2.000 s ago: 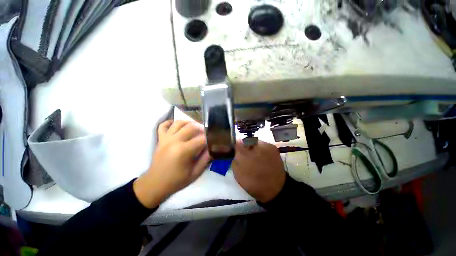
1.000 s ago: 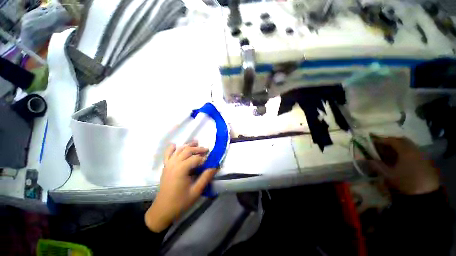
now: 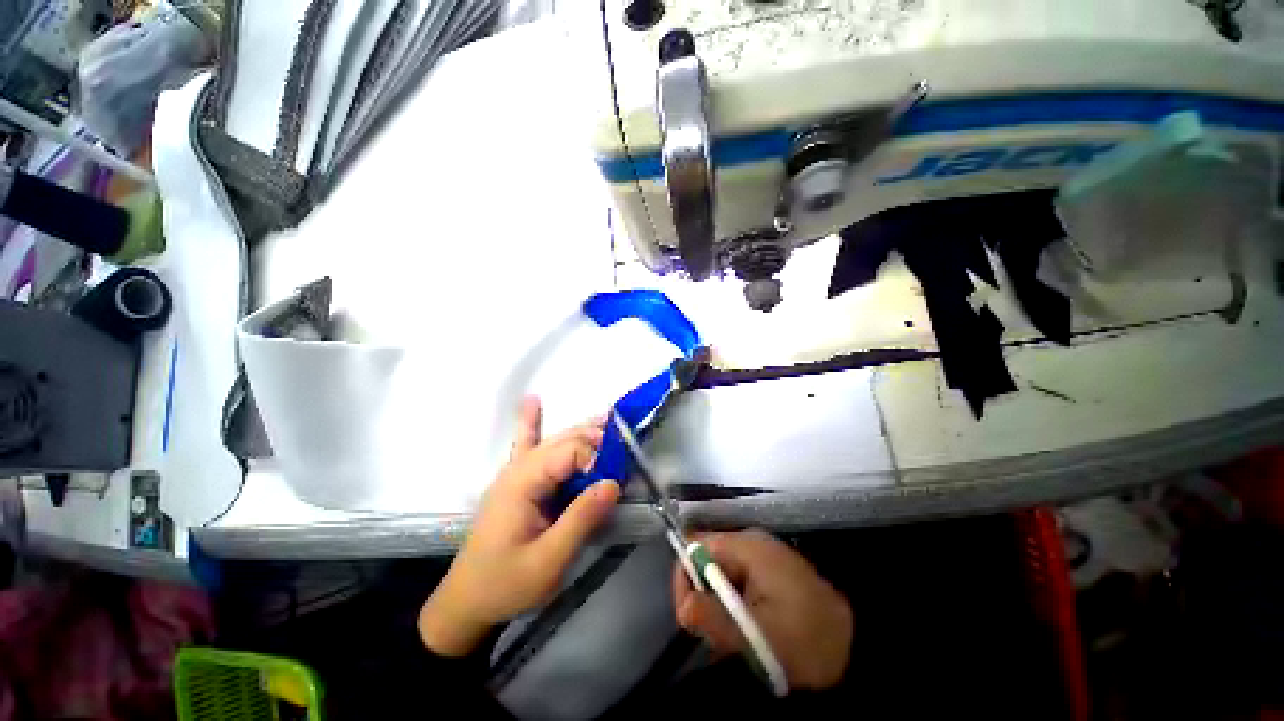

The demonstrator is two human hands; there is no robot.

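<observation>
The blue strip point(image 3: 659, 317) curves along the rounded edge of the white panel point(image 3: 542, 369), left of and below the needle area point(image 3: 762, 268). My left hand point(image 3: 528, 521) pinches the blue strip and panel edge near the table's front edge. My right hand point(image 3: 768, 599) holds the scissors point(image 3: 732, 614) by their pale handles, with green on them. Their blades point up and left, with the tips at the blue strip just beside my left fingertips. Whether the blades are cutting through the strip cannot be told.
The sewing machine head point(image 3: 958, 120) spans the upper right. Black scraps point(image 3: 969, 303) lie right of the needle. Stacked panels point(image 3: 324, 85) and a long white piece point(image 3: 204, 352) are at the left. A green basket point(image 3: 242, 686) is below left, a red crate edge point(image 3: 1053, 599) below right.
My right hand has lifted the scissors from the table's right side and brought them left to the blue strip. The strip's lower part now bends toward my left hand, which still holds it.
</observation>
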